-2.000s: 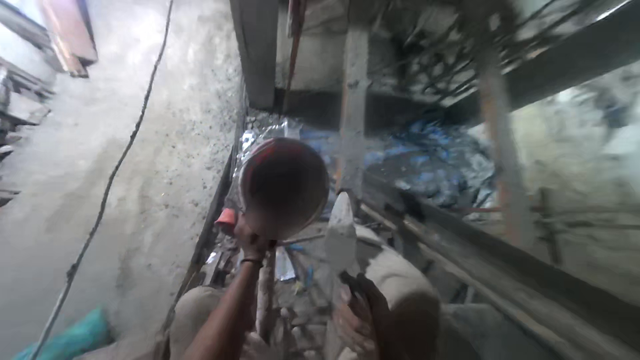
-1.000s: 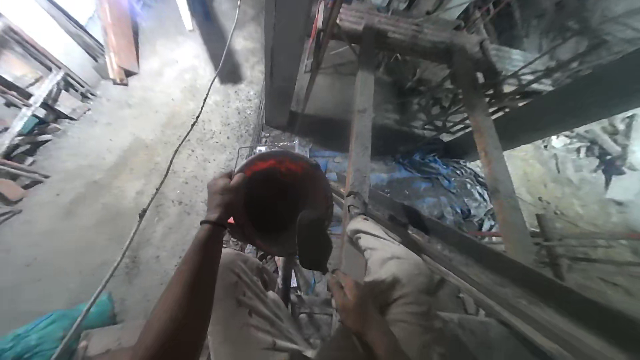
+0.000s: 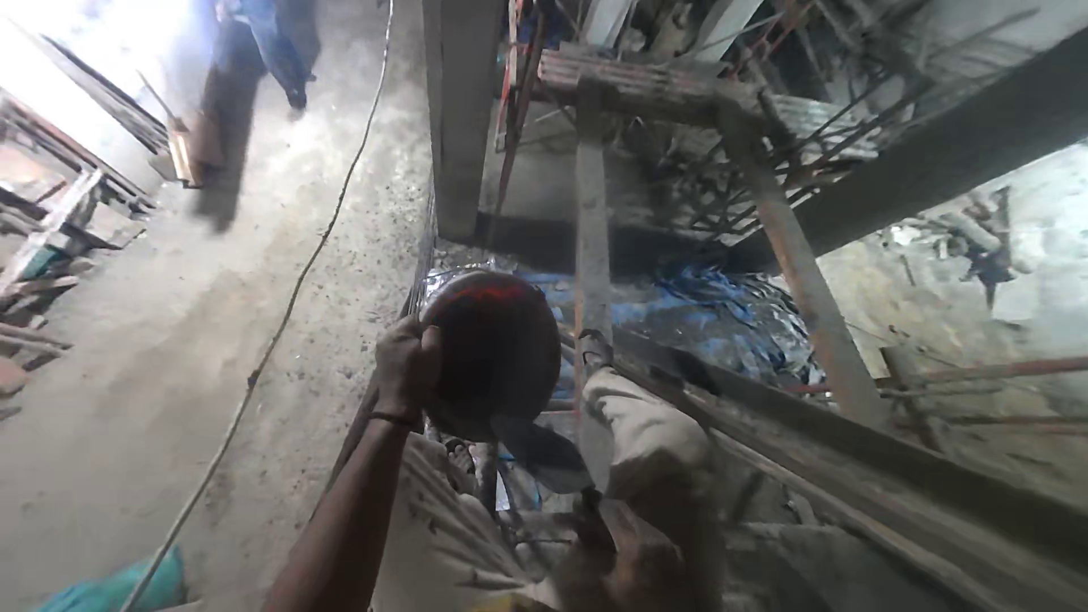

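My left hand (image 3: pixel 406 367) grips the left rim of a round, dark bowl-like pan (image 3: pixel 493 353), tilted so that its shadowed inside faces me; a reddish patch shows near its top edge. In my right hand (image 3: pixel 625 540) is a trowel, its grey blade (image 3: pixel 544 455) pointing up and left, with the tip at the pan's lower rim. What lies inside the pan is too dark to tell. Both hands are above my legs, which are in light, dusty trousers (image 3: pixel 654 416).
A cable (image 3: pixel 293 302) crosses the concrete floor on the left. Timber posts (image 3: pixel 593 212) and long beams (image 3: pixel 833 459) stand right of the pan. Blue sheeting (image 3: pixel 705 293) lies below. A person's leg (image 3: pixel 276 51) shows at the upper left. Green cloth (image 3: pixel 119 586) lies lower left.
The trowel blade, upright and right of the pan two seconds ago, now slants to the pan's lower rim. My left hand has shifted from the pan's bottom to its left side. The view has moved.
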